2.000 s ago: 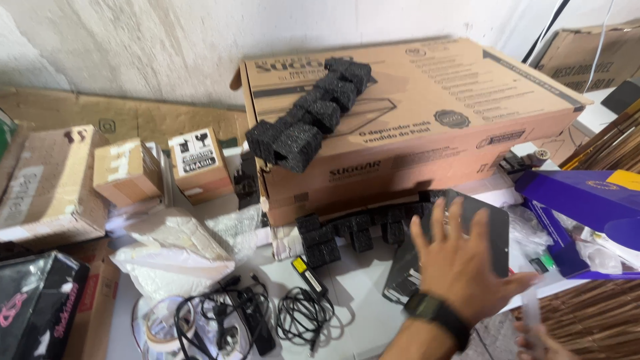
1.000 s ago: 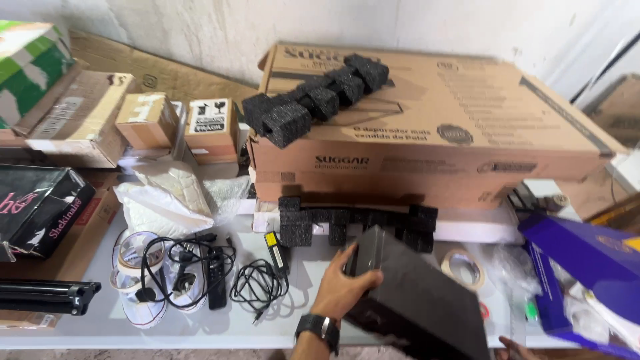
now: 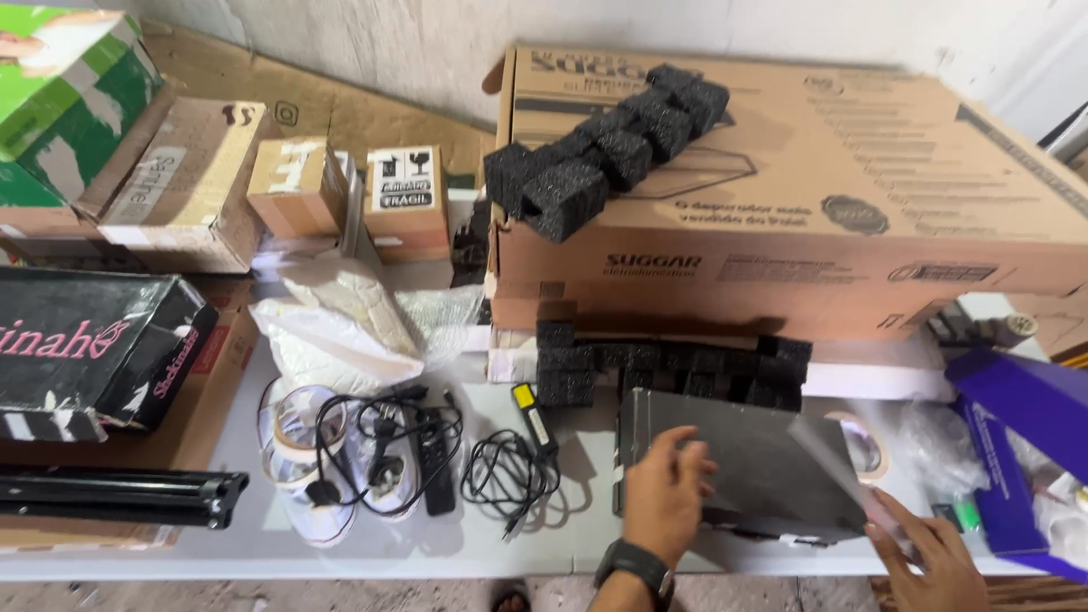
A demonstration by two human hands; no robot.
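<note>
A flat black box lies on the white table close to its front edge. My left hand, with a dark watch on the wrist, is over the left part of this box, fingers spread and slightly curled; whether it touches the lid is unclear. At the box's right front corner, my right hand grips a thin, blurred, pale blade-like tool, which slants up and left over the box. Black foam packing stands just behind the box, and a roll of tape lies by its right side.
A large cardboard carton fills the back, with black foam on top. Coiled cables, white shoes and padded mailers lie left of the black box. Smaller cartons stand farther left; an open purple box is at right.
The black box, tilted up in my left hand one second ago, now lies flat on the table. My left hand has loosened from its edge. The blade-like tool in my right hand has come over the box.
</note>
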